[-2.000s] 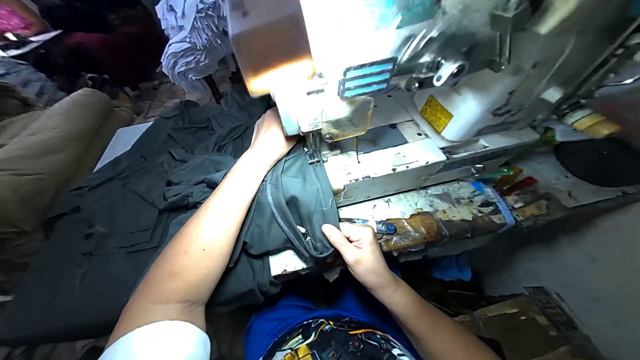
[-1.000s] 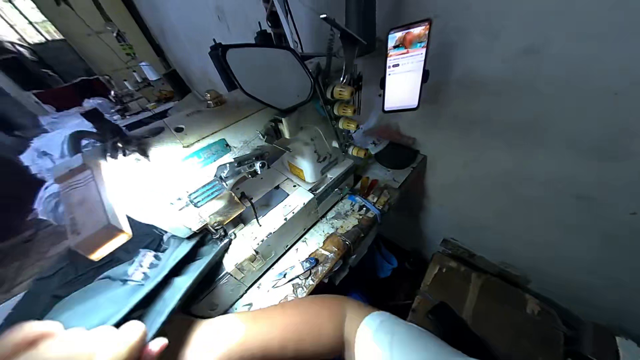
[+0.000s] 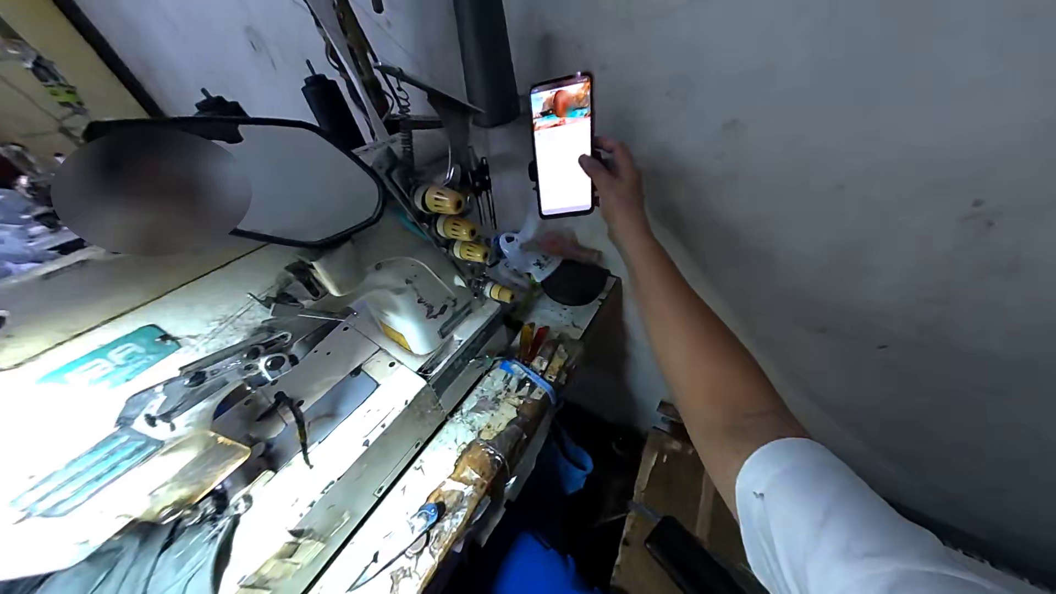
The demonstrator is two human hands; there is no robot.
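Note:
A smartphone (image 3: 563, 148) with a lit screen stands upright in a holder near the grey wall. My right hand (image 3: 617, 177) reaches to its right edge, thumb over the screen and fingers behind the edge; whether it grips the phone or only touches it cannot be told. My left hand is out of view. At the lower left, dark grey fabric (image 3: 157, 557) lies at the needle end of an industrial sewing machine (image 3: 412, 305), under bright light.
A mirror (image 3: 313, 186) stands above the machine. Yellow thread-tension knobs (image 3: 441, 200) line its right side. Thread nippers (image 3: 425, 518) lie on the worn, taped table edge (image 3: 487, 462). A cardboard box (image 3: 660, 495) is below right.
The view has swung up and right from the fabric. My right hand has left the fabric, which it held two seconds ago, and is now at the phone.

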